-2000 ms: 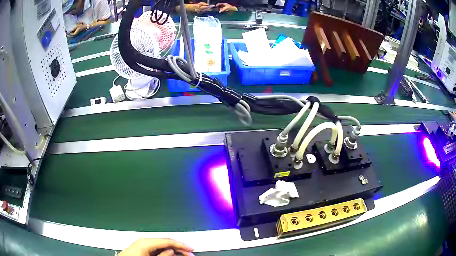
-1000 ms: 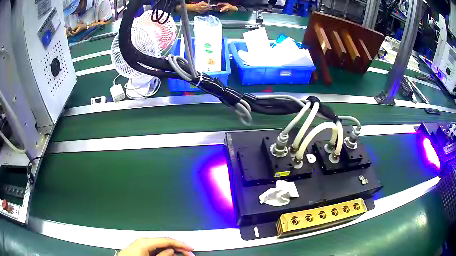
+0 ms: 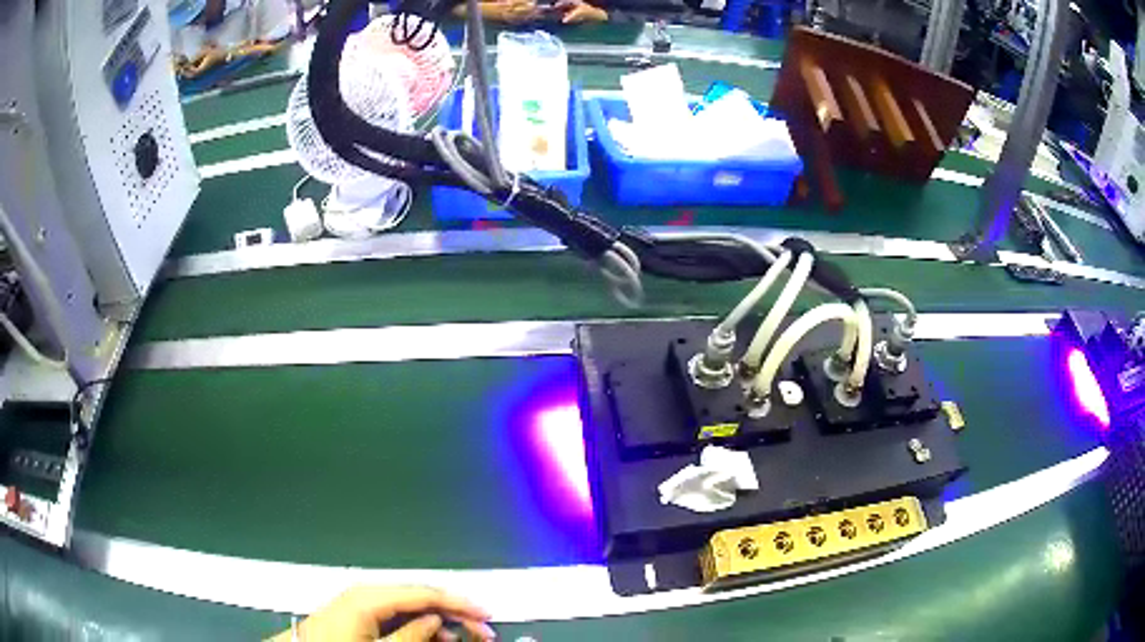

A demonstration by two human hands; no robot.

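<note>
My left hand (image 3: 392,615) is at the bottom edge, left of centre, palm down with curled fingers pointing right. The frame cuts it off, and whether it holds anything is hidden. My right hand is not in view. Gold cover plates (image 3: 816,543) with six round holes in a row lie against the front of the black UV lamp housing (image 3: 804,483), right of my left hand and apart from it. A small gold end (image 3: 954,416) shows at the housing's right side, over the belt.
Violet light glows at the housing's left end, above the green conveyor belt (image 3: 339,464). A crumpled tissue (image 3: 709,479) and cable plugs sit on the housing. Behind are blue bins (image 3: 703,179), a white fan (image 3: 352,126) and a wooden rack (image 3: 879,107). A pale cabinet (image 3: 119,163) stands left. Another person's hands show at the back.
My left hand has risen slightly into view and its fingers show more. The gold end has appeared at the housing's right side. The whole view has shifted slightly.
</note>
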